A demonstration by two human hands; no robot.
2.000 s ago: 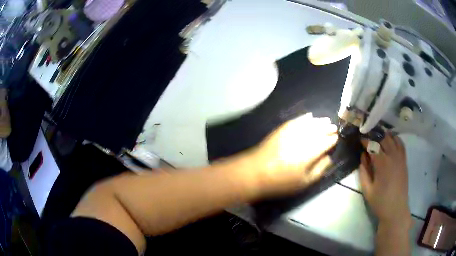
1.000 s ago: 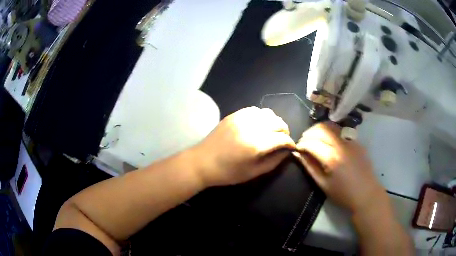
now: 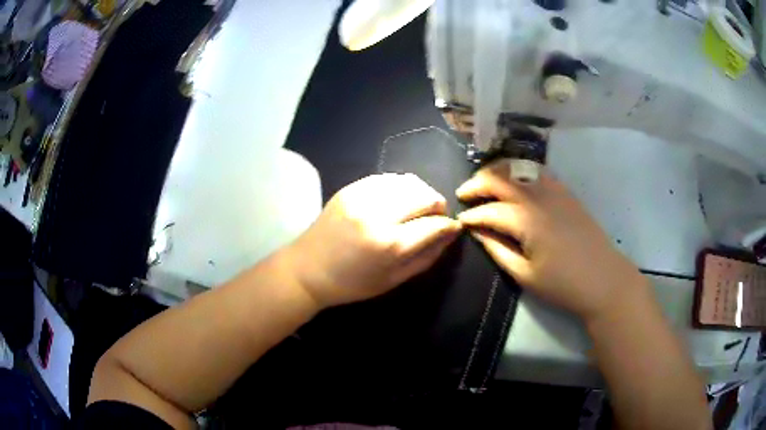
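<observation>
The dark garment panel (image 3: 361, 109) lies on the white table under the sewing machine head (image 3: 470, 67). A patch pocket (image 3: 420, 155) with a pale stitch outline and pointed end shows just beyond my hands, beside the presser foot area (image 3: 472, 153). My left hand (image 3: 390, 227) is curled on the panel, thumb and fingertips pinching dark cloth. My right hand (image 3: 537, 227) lies just right of it, fingertips on the same spot of cloth, nearly touching my left. The placket (image 3: 489, 327) with two pale stitch rows runs towards me below my right hand. The cloth edge between the fingertips is mostly hidden.
A stack of dark cut panels (image 3: 109, 143) lies at the left. A pale oval plate (image 3: 378, 21) hangs left of the machine head. A reddish-brown rectangle (image 3: 729, 290) lies at the right edge. A yellow-green labelled object (image 3: 729, 46) stands far right.
Over two seconds my hands came together nearer me, and the panel shifted so the pocket outline and placket show. Since one second ago, the view has shifted and my right fingers have spread slightly.
</observation>
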